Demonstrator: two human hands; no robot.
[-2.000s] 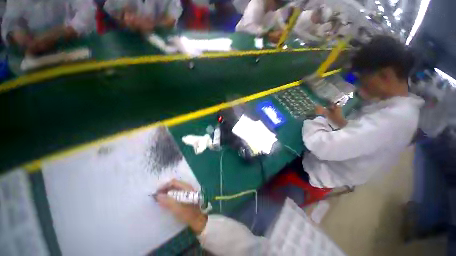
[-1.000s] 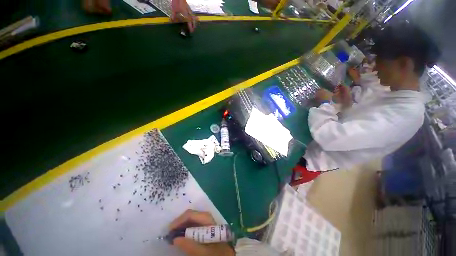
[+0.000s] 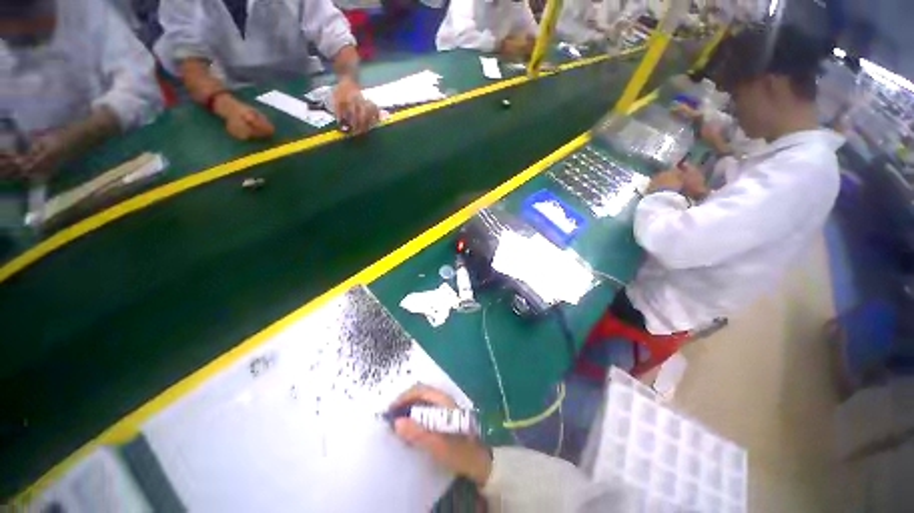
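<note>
My right hand point(image 3: 441, 441) is at the lower middle, over the right part of the white work sheet point(image 3: 261, 451). It holds the glue syringe point(image 3: 444, 420), a white-labelled tube, like a pen. The syringe's dark tip points left, close above the sheet; whether it touches cannot be told. Tiny black parts point(image 3: 373, 346) lie heaped at the sheet's far right, with a small separate group point(image 3: 263, 364) further left. My left hand is not in view.
A foam blister tray point(image 3: 666, 451) is at lower right, another tray point(image 3: 85, 491) at lower left. Tissue point(image 3: 433, 303), a spare syringe barrel point(image 3: 465, 284) and a dark controller point(image 3: 491, 250) under paper point(image 3: 546, 266) lie right. A conveyor point(image 3: 200, 250) runs beyond. A person point(image 3: 742, 220) sits right; others work opposite.
The view has shifted between frames. Against one second ago, more of the sheet and the workers opposite show. The right hand still holds the syringe over the sheet.
</note>
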